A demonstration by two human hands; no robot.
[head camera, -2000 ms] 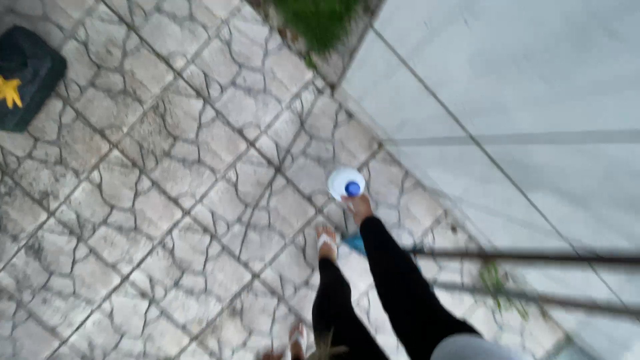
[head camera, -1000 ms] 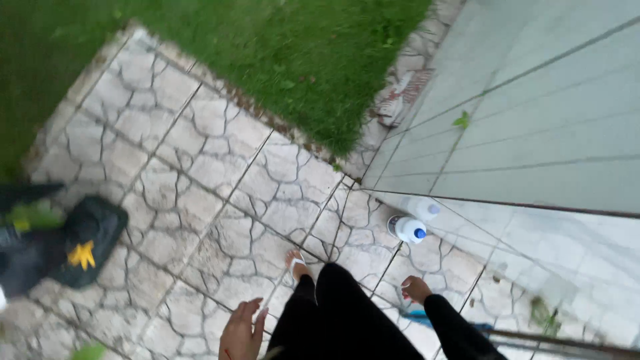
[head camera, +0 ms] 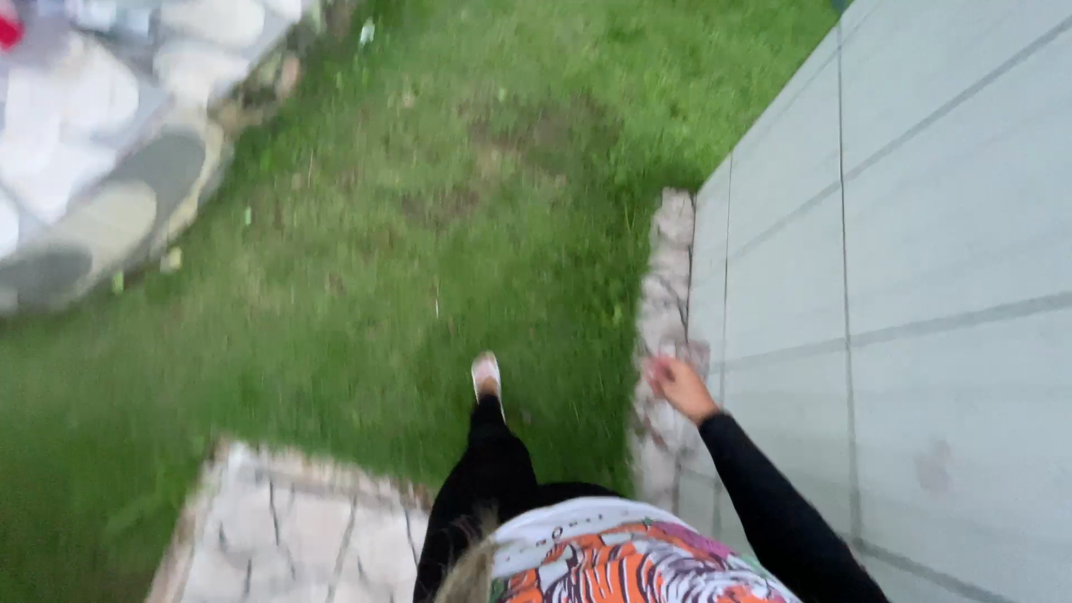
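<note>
My right hand (head camera: 680, 387), at the end of a black sleeve, hangs over the narrow stone-paved strip (head camera: 666, 293) beside the pale tiled wall (head camera: 938, 318). It is blurred; I see nothing held in it, and its fingers look loosely curled. My left hand is outside the view. One foot in a white sandal (head camera: 487, 375) is on the grass (head camera: 452, 251), below and left of my right hand.
A corner of stone-patterned paving (head camera: 301, 528) lies at the lower left. Across the grass at the upper left is a curved edge of pale and grey stone paving (head camera: 109, 209), with a blurred red thing (head camera: 8, 32) at the frame's corner.
The view has swung from the paving onto the grass. The bottle with a blue cap, beside my right hand in the earlier frames, is out of view. My left hand, visible one second ago, has left the frame.
</note>
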